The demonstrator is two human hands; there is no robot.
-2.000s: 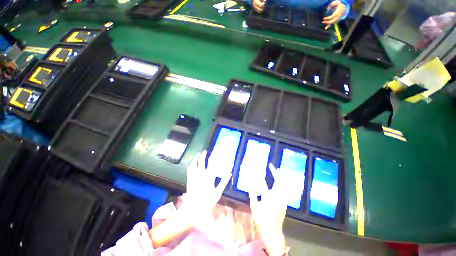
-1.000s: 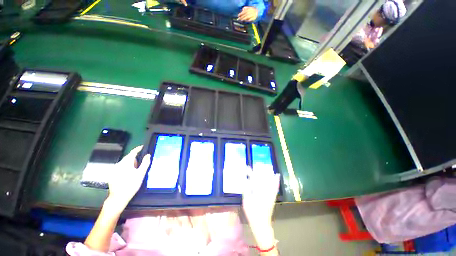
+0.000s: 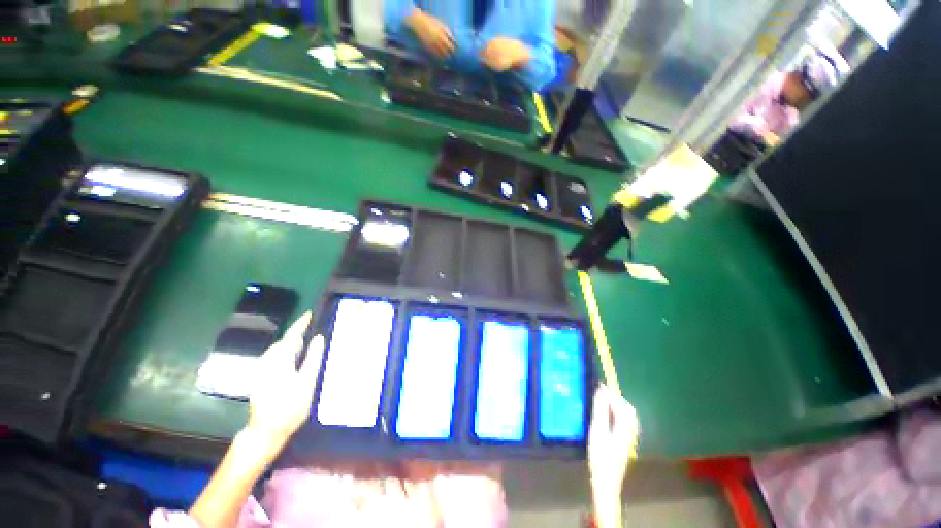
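Observation:
The near four-slot phone tray (image 3: 464, 305) lies in front of me and holds several smartphones with lit white and blue screens; the rightmost screen (image 3: 560, 382) is the bluest. My left hand (image 3: 284, 382) is at the tray's left edge, fingers apart, beside a dark loose phone (image 3: 251, 335) on the mat. My right hand (image 3: 615, 423) is at the tray's right edge, over the yellow tape, blurred; its finger pose is unclear. The second tray (image 3: 461, 253) touches the near tray's far side, with one dark phone (image 3: 383, 242) in its left slot.
A side tray (image 3: 83, 284) is angled at left. A tray of dark phones (image 3: 511, 186) lies further back. A small black stand with a yellow tag (image 3: 609, 232) is at right, before a black divider panel (image 3: 856, 206). Another person's hands (image 3: 506, 54) are across the bench.
My right hand has moved right, off the lit phones to the tray's right edge. My left hand has moved from the leftmost phone to the tray's left edge. The view has shifted.

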